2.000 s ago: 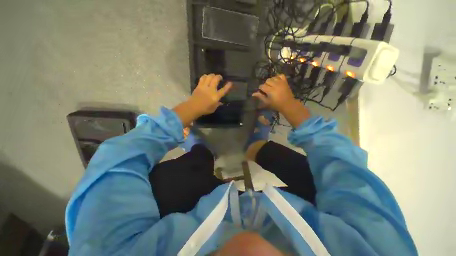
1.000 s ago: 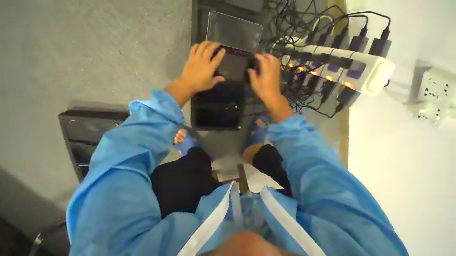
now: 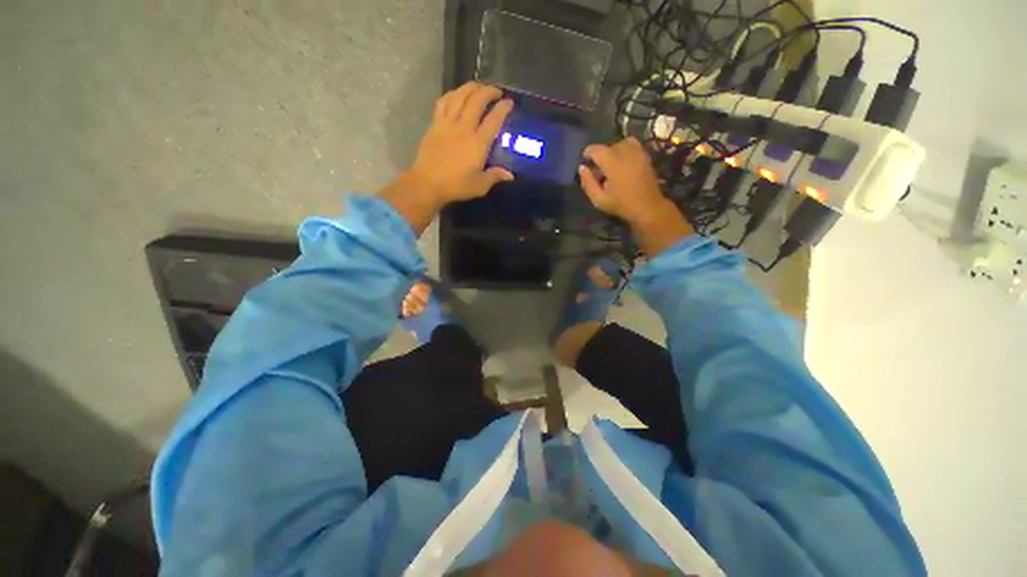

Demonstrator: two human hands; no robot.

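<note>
A flat handheld device with lit blue-white digits lies in the black tray in front of me. My left hand grips its left edge, fingers at the top corner and thumb at the lower one. My right hand is at the device's right edge with thumb and fingertips close together; a thin dark cable end seems to be between them, too small to tell. A glossy dark device lies in the slot above, and a dark, unlit slot is below.
Tangled black charging cables lie right of the tray. A white power strip with orange lights holds black adapters. A wall socket is at the far right. Another device tray lies on the floor at left. My feet flank the near tray end.
The device screen has lit up with blue-white digits. My right hand has moved from the device's upper right corner to beside its right edge, fingers drawn together. My left hand stays on the left edge.
</note>
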